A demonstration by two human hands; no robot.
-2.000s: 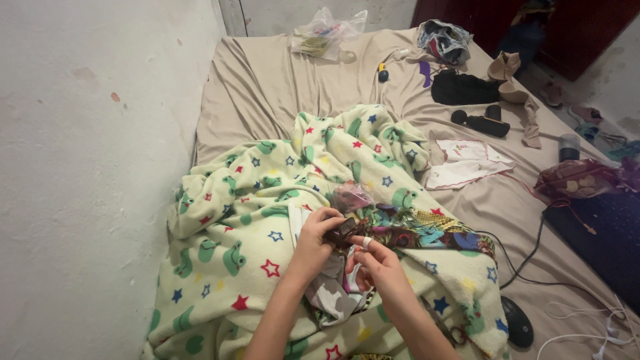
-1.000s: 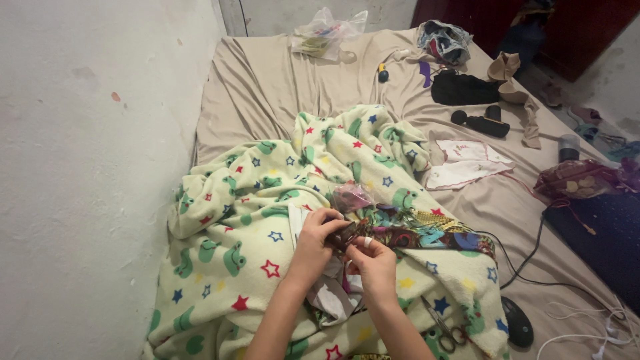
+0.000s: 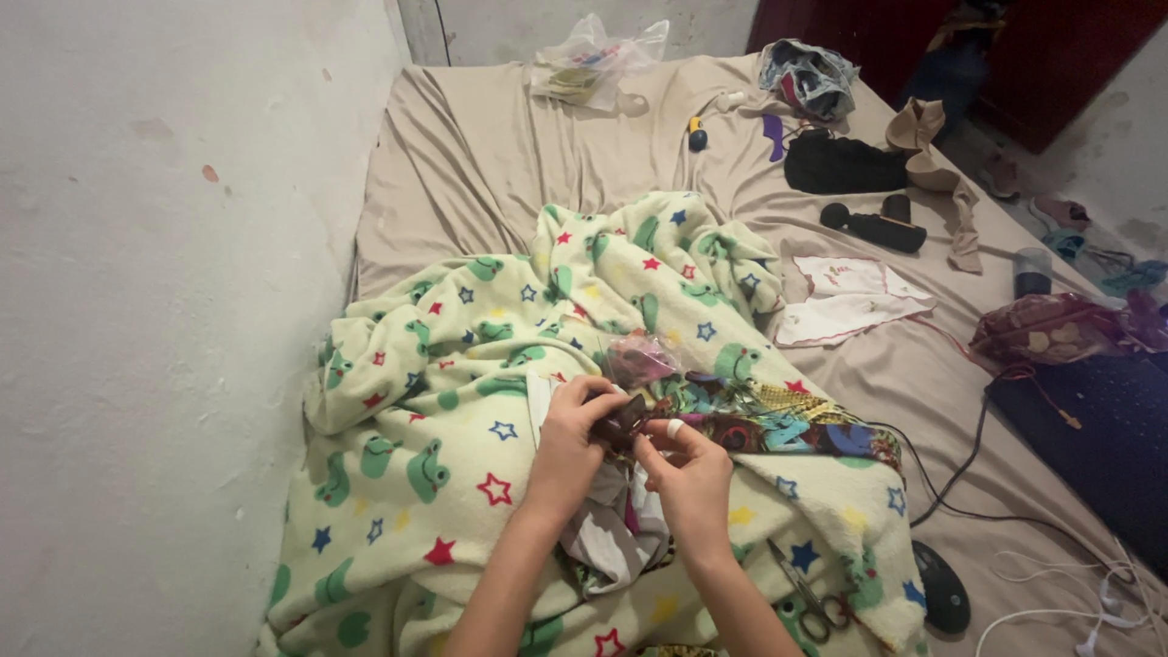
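Note:
My left hand (image 3: 575,433) grips a small dark brown piece (image 3: 620,422), perhaps fabric, above a frog-print fleece blanket (image 3: 493,392). Close against its right side is my right hand (image 3: 684,461), with thumb and index finger pinched on the edge of the same piece and a white band around one finger. A colourful printed cloth (image 3: 794,429) extends rightward from the hands. Under them lies a crumpled white cloth (image 3: 611,547). Just beyond is a clear plastic bag with pink contents (image 3: 641,358). Scissors (image 3: 810,607) rest on the blanket to the right of my right forearm.
A wall (image 3: 182,319) borders the bed at left. To the right lie a black computer mouse (image 3: 940,587), white earphones (image 3: 1109,602), a dark blue item (image 3: 1086,447) and an embroidered white cloth (image 3: 844,301). Farther back are a black massage gun (image 3: 876,225) and a plastic bag (image 3: 593,68).
Since two seconds ago my right hand has drawn inward toward my left hand, and its fingers have closed near the dark piece. The scissors show more fully beside my right forearm.

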